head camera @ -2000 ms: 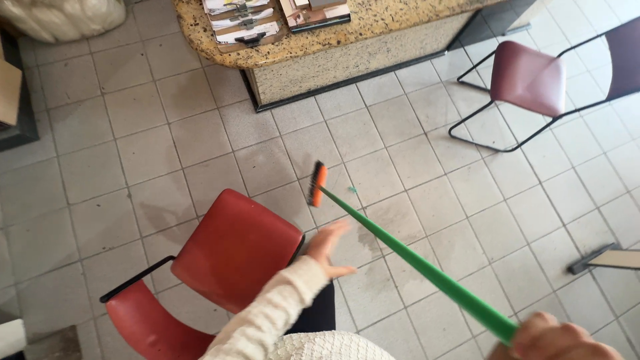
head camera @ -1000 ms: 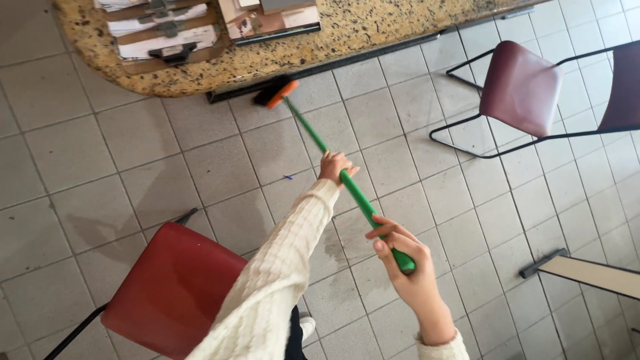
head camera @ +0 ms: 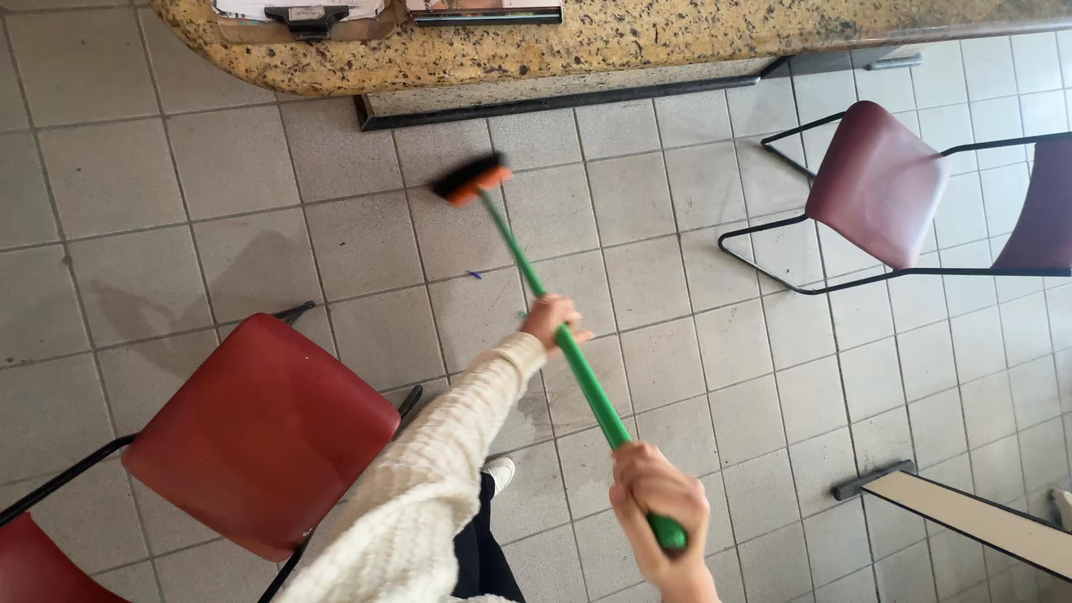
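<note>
Both hands grip the green handle [head camera: 593,381] of a broom. My left hand [head camera: 554,322], at the end of a cream knit sleeve, is closed around the middle of the handle. Near its rounded top end, my right hand [head camera: 659,507] wraps the handle. The broom head [head camera: 473,178], orange with dark bristles and slightly blurred, is over the tiled floor a little below the base of the granite counter. A small blue scrap [head camera: 475,275] lies on the tiles below the broom head.
A red padded chair [head camera: 264,435] stands at the lower left, a maroon chair [head camera: 879,184] at the right. Across the top runs a granite-topped counter [head camera: 502,59] bearing a clipboard [head camera: 308,21]. A flat panel on a dark foot [head camera: 873,480] stands at the lower right.
My left hand, off the handle two seconds ago, took hold of it by one second ago. Since then the broom head has moved away from the counter's edge. My right hand has closed around the handle's end.
</note>
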